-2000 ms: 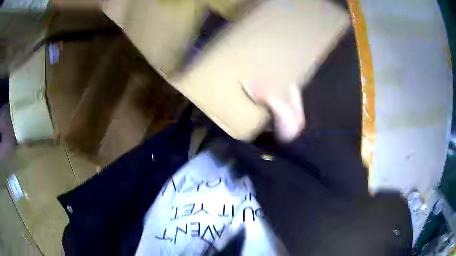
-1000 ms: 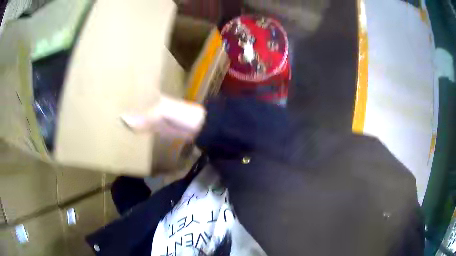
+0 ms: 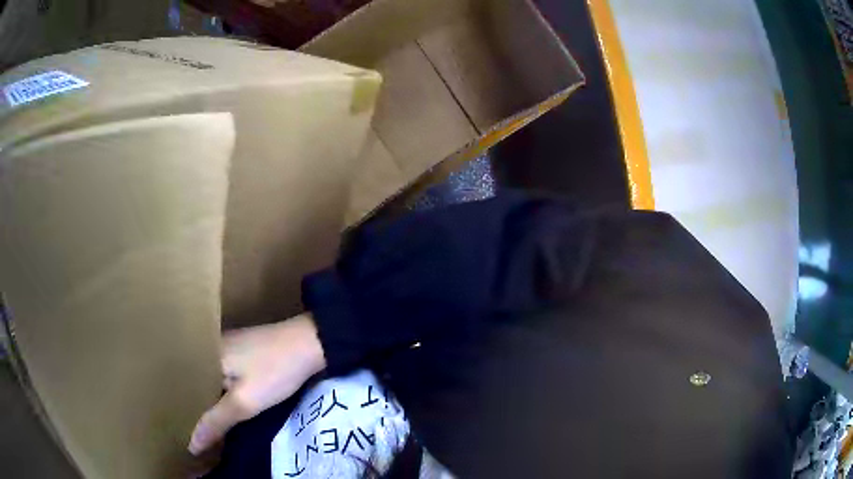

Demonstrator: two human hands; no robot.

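A large brown carton [image 3: 299, 178] with a printed top fills the left side. A flat cardboard panel [image 3: 122, 281] stands against its near side; I cannot tell whether it is a flap or a loose sheet. My right hand [image 3: 262, 374] reaches across from the right and grips the panel's right edge low down. Its thumb shows and its fingers are partly hidden behind the edge. My left hand is not in view.
An open, empty-looking carton [image 3: 449, 84] with orange tape on its rim lies tilted beyond the large carton. A white bench top [image 3: 711, 140] edged with orange tape runs along the right. Clear crinkled plastic [image 3: 823, 430] shows at the lower right.
My right hand has moved left and down with the cardboard. The large carton and the tilted open carton have come into view, and the red stool no longer shows.
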